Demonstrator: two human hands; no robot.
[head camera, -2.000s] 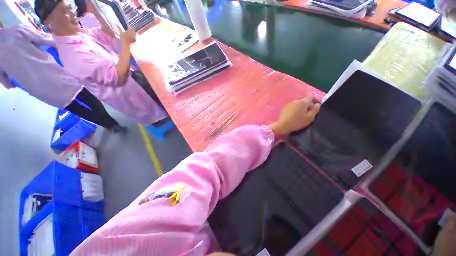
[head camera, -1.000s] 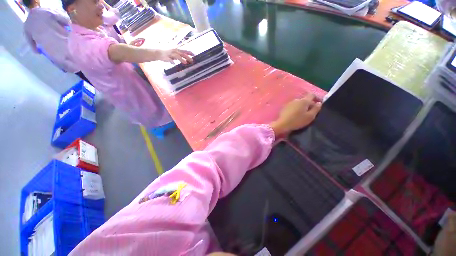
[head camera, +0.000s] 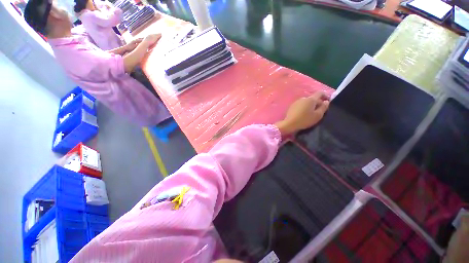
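Four dark tablets lie in a two-by-two block. My left hand (head camera: 307, 112) is at the left edge of the upper tablet (head camera: 380, 110), its curled fingers gripping the edge near a corner; the fingertips are partly hidden. A white barcode label (head camera: 372, 167) is on this tablet. The left tablet (head camera: 288, 195) lies under my sleeve. The lower tablet (head camera: 370, 233) and the right tablet (head camera: 447, 149) show red reflections. My right hand (head camera: 457, 249) is cut off by the lower right edge, beside the right tablets; its fingers cannot be made out.
A tablet stack (head camera: 200, 59) stands on the pink bench cover (head camera: 247, 97). The dark green belt (head camera: 303, 43) runs behind, with a yellowish pad (head camera: 419, 51) across it. More tablets are stacked at the right edge. Two people in pink smocks stand at left. Blue bins (head camera: 67, 221) are on the floor.
The near person's hand has left the tablet stack, which has grown taller than two seconds ago. That person has shifted left. My left hand stays at the same tablet edge.
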